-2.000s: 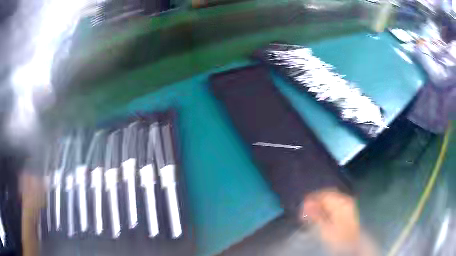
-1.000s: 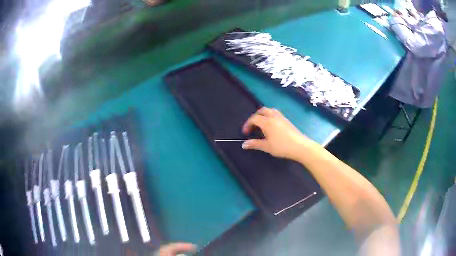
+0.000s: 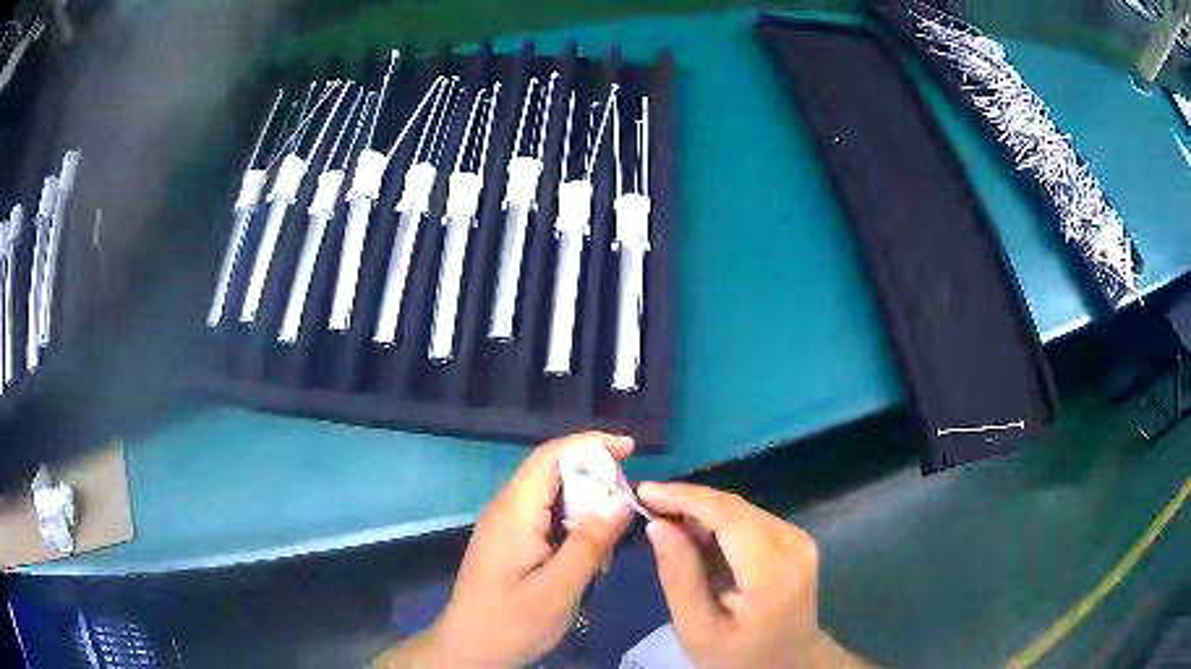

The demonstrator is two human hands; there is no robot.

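My left hand [image 3: 523, 555] holds a tube assembly, its white collar [image 3: 588, 481] facing up between thumb and fingers; the tube below is mostly hidden. My right hand [image 3: 731, 562] pinches a thin rod [image 3: 635, 498] between thumb and forefinger, its end at the collar. Whether it sits inside the collar I cannot tell. The slotted tray [image 3: 431, 408] lies beyond my hands, with several tube assemblies [image 3: 452, 281] side by side in its grooves, thin rods rising from their collars.
A narrow black tray [image 3: 914, 248] at right holds one loose rod [image 3: 981, 429]. A second rod tray [image 3: 1032, 144] is heaped with rods. More tubes [image 3: 50, 261] lie far left. A white lump [image 3: 54, 510] sits on brown cardboard [image 3: 107, 503]. A blue basket [image 3: 124, 643] is lower left.
My right hand has left the narrow tray with a rod and come to my left hand, which now shows holding a collar. The view has turned left, bringing the slotted tray to the centre.
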